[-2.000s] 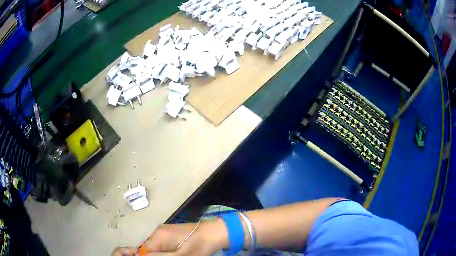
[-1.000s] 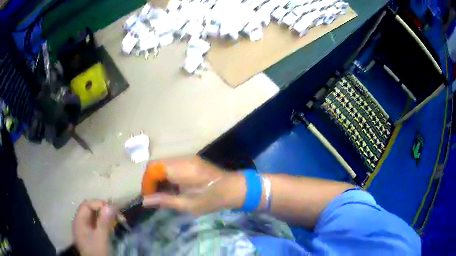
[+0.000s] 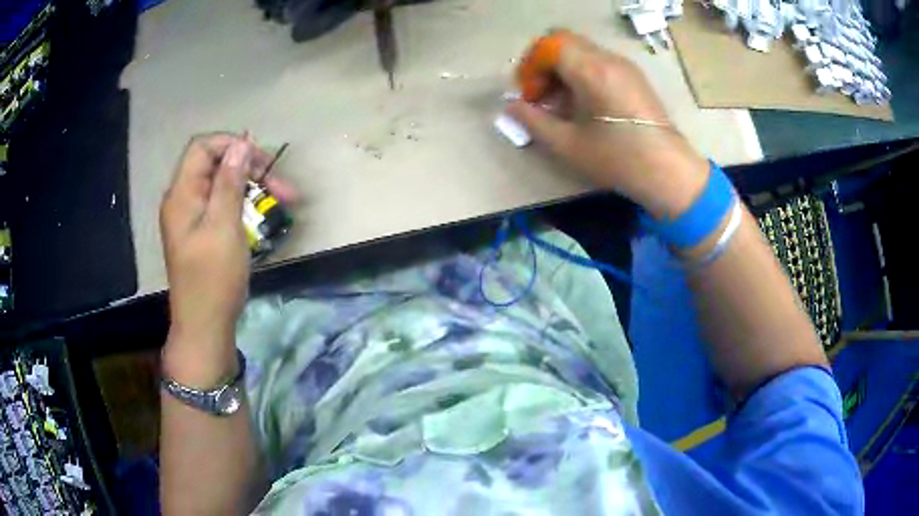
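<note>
My left hand (image 3: 209,212) holds a small circuit board (image 3: 264,217) with yellow and dark parts at the left of the beige board. A short dark lead sticks up from it. My right hand (image 3: 605,121), with an orange finger cot (image 3: 542,66) and a blue wrist strap, is shut on a white plug housing (image 3: 512,130) over the right part of the board. The housing is partly hidden by the fingers and slightly blurred. The soldering iron tip (image 3: 386,45) points down between the hands, touching neither.
White housings (image 3: 834,45) lie on a brown cardboard sheet (image 3: 720,81) at the upper right. Board rows stand on a rack (image 3: 806,252) at the right. A tray of units (image 3: 35,433) is at the lower left. A blue cord (image 3: 504,264) hangs at the bench edge.
The view has swung left and down. The white housing that lay alone on the beige board now appears to be in my right hand. My left hand and its circuit board have come fully into view.
</note>
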